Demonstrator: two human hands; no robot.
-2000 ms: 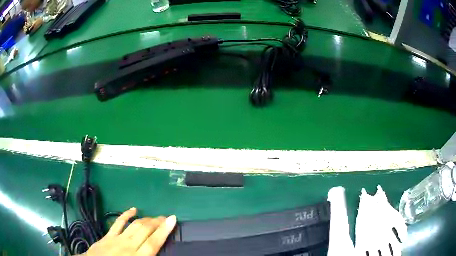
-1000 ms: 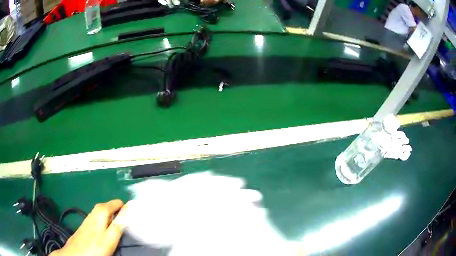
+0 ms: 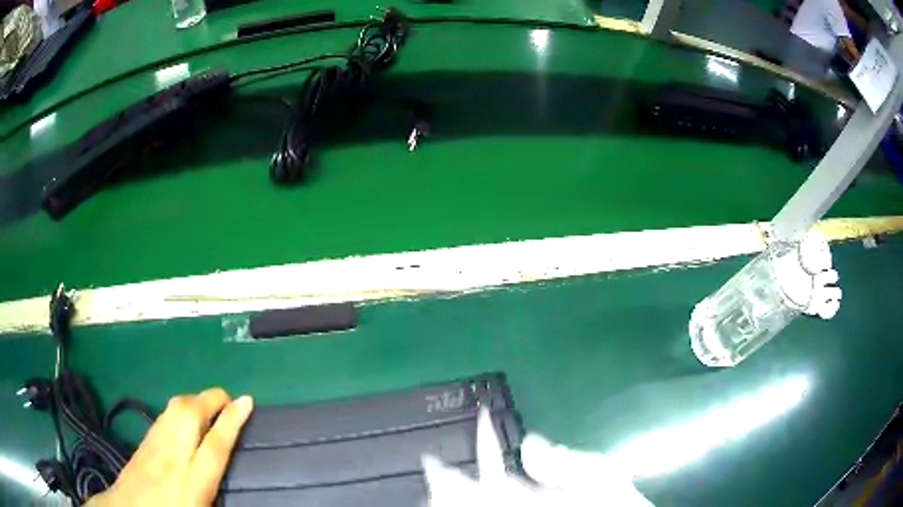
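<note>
Several black power strips (image 3: 337,450) lie side by side on the green bench, plain backs up, with faint lettering near the right end. My bare left hand (image 3: 183,451) grips their left ends. My right hand (image 3: 535,475), in a white glove and blurred, is over their right end, cut off by the bottom edge. Its fingertips touch or overlap the strip backs; whether it grips them or holds a cloth cannot be told. Black coiled cords (image 3: 94,441) with plugs lie left of my left hand.
A cream rail (image 3: 416,274) crosses beyond the strips. A short black bar (image 3: 302,320) sits near it. A clear bottle (image 3: 743,315) leans by the pale post (image 3: 837,173). Beyond lie a power strip (image 3: 139,139) and coiled cord (image 3: 312,109). A person in white is far right.
The white glove that covered the strips a second ago has moved down and right, showing their backs. The flat glove seen earlier at right is no longer there. The view has shifted right.
</note>
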